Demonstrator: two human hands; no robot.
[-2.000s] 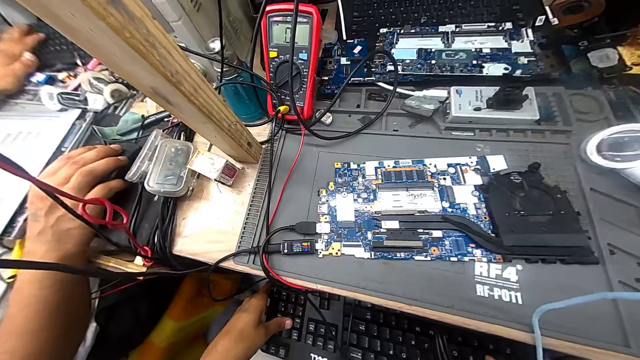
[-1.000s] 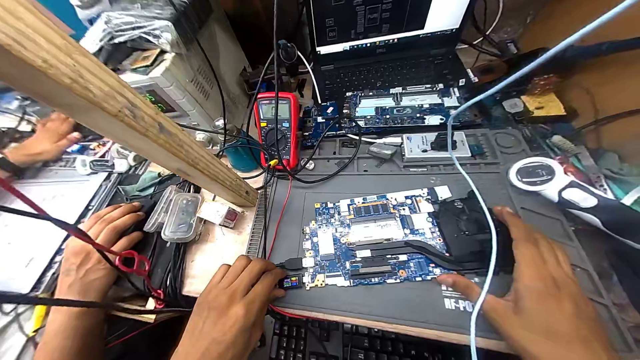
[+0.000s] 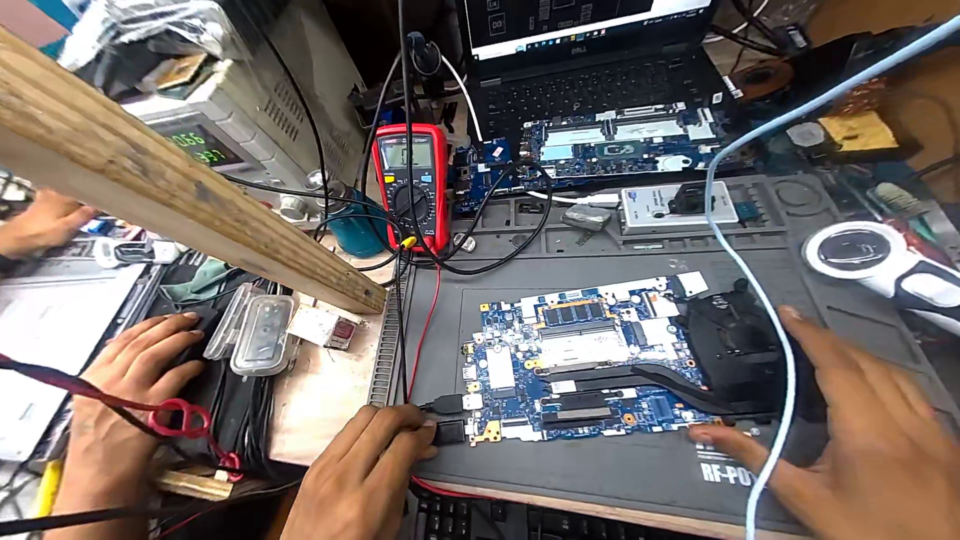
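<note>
A blue laptop motherboard point(image 3: 517, 382) lies flat on a grey work mat, with a black cooling fan point(image 3: 735, 330) and heat pipe at its right end. My left hand point(image 3: 367, 465) has thumb and fingers at the outer end of a small black plug-in module point(image 3: 451, 433) at the board's lower left edge. Just above that module, a black cable plug point(image 3: 448, 404) sits in the board. My right hand point(image 3: 862, 427) braces the assembly, thumb against the lower edge and index finger beside the fan; the palm hides part of the fan's right side.
A red multimeter point(image 3: 411, 187), a second board point(image 3: 615, 142) and a laptop point(image 3: 585, 90) stand behind. A pale blue cable point(image 3: 750, 285) crosses near my right hand. A wooden post point(image 3: 187, 180) slants at left. Another person's hand point(image 3: 139, 375) rests near cables; a magnifier point(image 3: 855, 247) lies right.
The view has shifted. My left hand has come from the keyboard to the module at the board's left edge. My right hand, out of view two seconds ago, is now at the fan.
</note>
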